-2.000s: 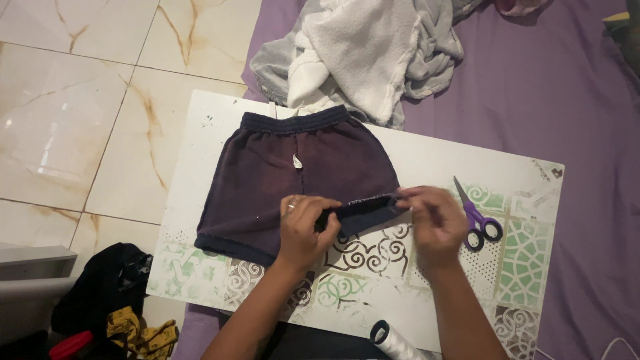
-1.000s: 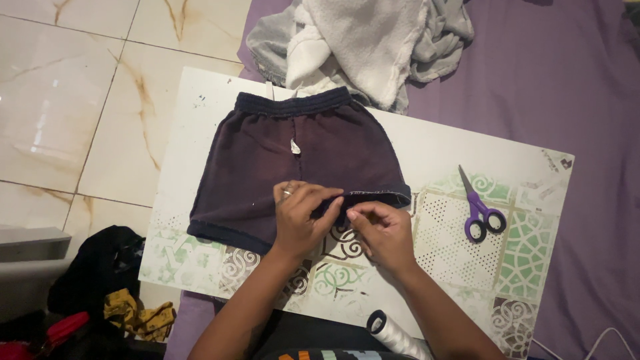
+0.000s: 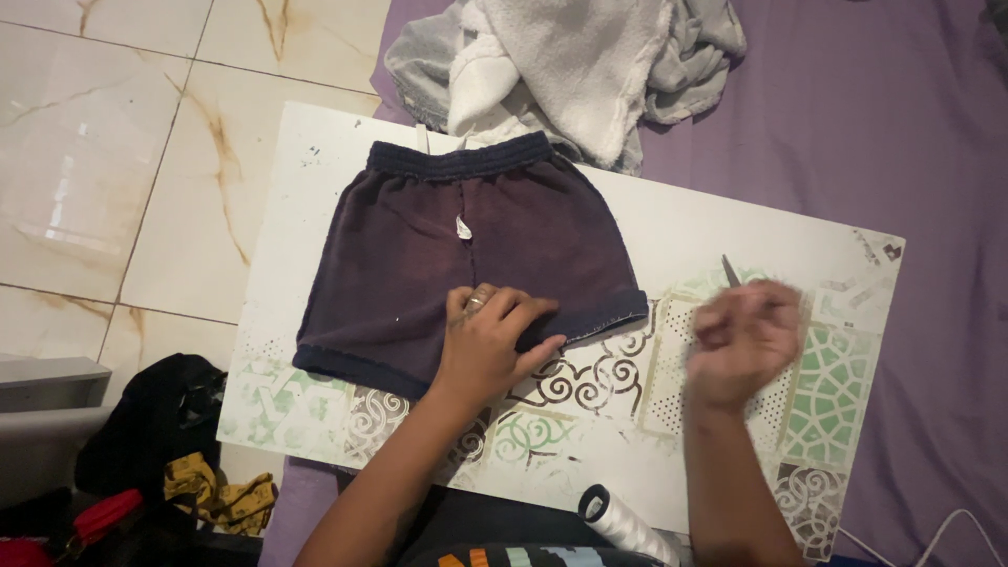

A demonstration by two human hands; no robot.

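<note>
Dark purple and navy fabric shorts [image 3: 409, 260] lie on a white patterned board [image 3: 598, 465], waistband away from me, a small white tag at the centre seam. My left hand [image 3: 492, 331] rests on the lower middle of the shorts, fingers spread near the right leg's hem, where pale stitches show. To the right, my right hand [image 3: 744, 339] is blurred over the scissors [image 3: 731, 272]; only their blade tip shows, and whether the fingers grip them is unclear. A cone of white thread [image 3: 630, 528] lies at the board's near edge.
White and grey fleecy cloth [image 3: 559, 63] is heaped beyond the board on a purple sheet [image 3: 787, 157]. Tiled floor [image 3: 94, 157] is at left, with black [image 3: 150, 425] and yellow cloth [image 3: 220, 492] lower down. A white cord [image 3: 937, 528] lies at lower right.
My right hand has left the hem and moved right, over the scissors. My left hand now lies flatter on the shorts, and the right leg's hem has been let down onto the board.
</note>
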